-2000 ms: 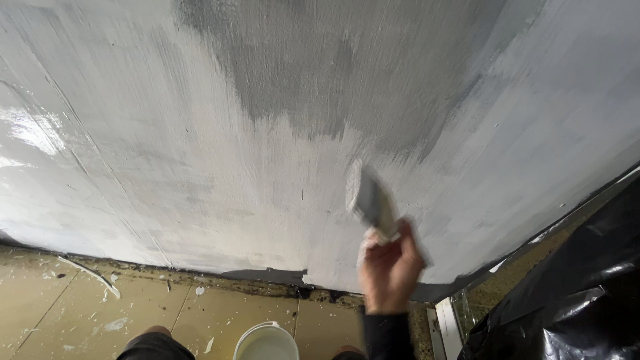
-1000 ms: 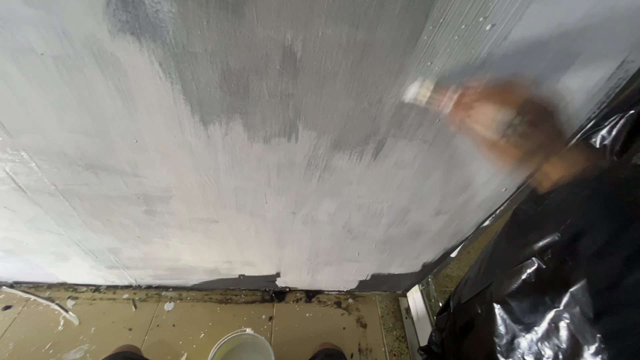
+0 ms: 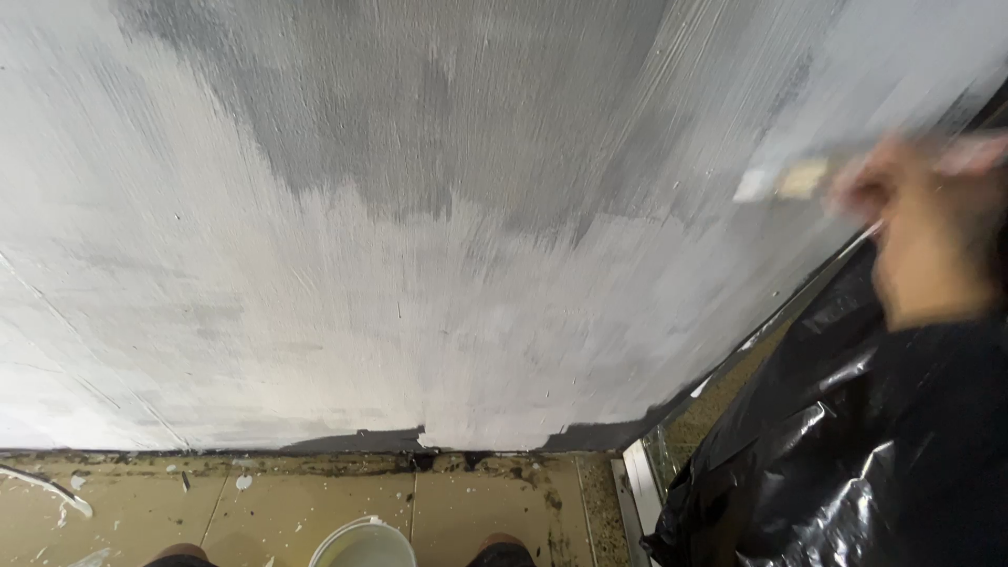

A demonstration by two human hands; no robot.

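Observation:
My right hand (image 3: 917, 220), blurred by motion, grips a paintbrush (image 3: 799, 179) at the right side of the view. White paint covers the bristles, which point left and lie at or close to the wall (image 3: 441, 315); contact cannot be told. Streaky white paint coats much of the wall over a darker grey, with grey showing at the upper middle and in patches along the bottom edge. A white plastic bucket (image 3: 366, 543) stands on the floor at the bottom of the view, its contents pale. My left hand is out of view.
Black plastic sheeting (image 3: 827, 441) bulges at the right, beside a white frame strip (image 3: 642, 480). Beige floor tiles (image 3: 315, 496) with paint spatters run along the wall's foot. A paint-smeared strip (image 3: 47, 488) lies at the lower left. Parts of my legs flank the bucket.
My right hand, holding the brush throughout, has moved from the lower middle of the wall up and right to the wall's right side. The view has shifted somewhat.

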